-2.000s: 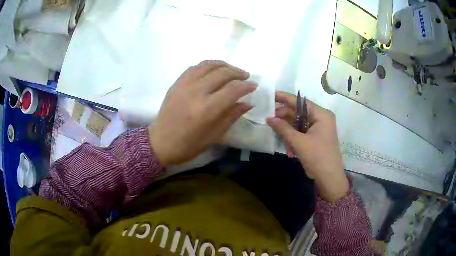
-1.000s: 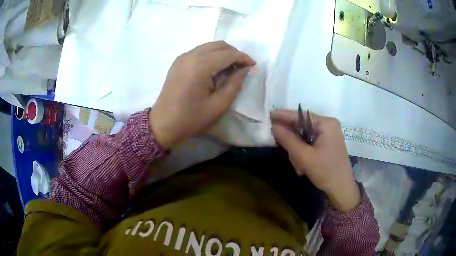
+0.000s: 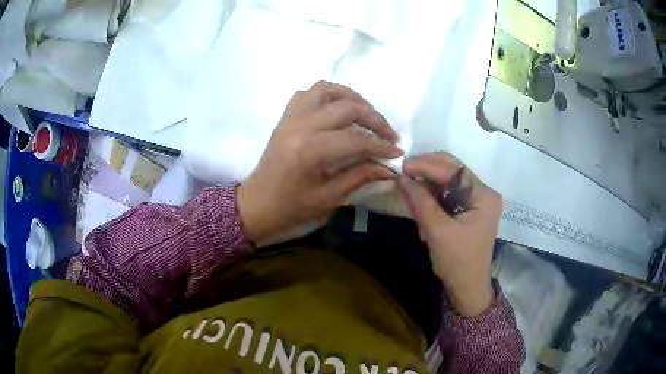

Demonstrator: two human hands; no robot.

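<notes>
A white fabric piece (image 3: 383,197) lies at the table's front edge, partly hidden by both hands. My left hand (image 3: 321,157) pinches the fabric between fingers and thumb. My right hand (image 3: 456,219) pinches the fabric's right end close beside the left fingertips. Dark thread snips (image 3: 456,191) sit in my right hand, their blades pointing up. The fold between the fingertips is mostly hidden.
The sewing machine head (image 3: 617,47) and yellow-lit needle plate (image 3: 515,47) are at upper right. The white table (image 3: 540,172) has a printed ruler (image 3: 566,230) along its front. A blue tray (image 3: 22,219) with a red and white roll (image 3: 45,141) is at left. White pieces (image 3: 62,69) lie upper left.
My hands have come together at the fabric; the left hand has moved right and now meets the right fingertips. The snips are tucked lower in my right hand. The camera view has shifted slightly.
</notes>
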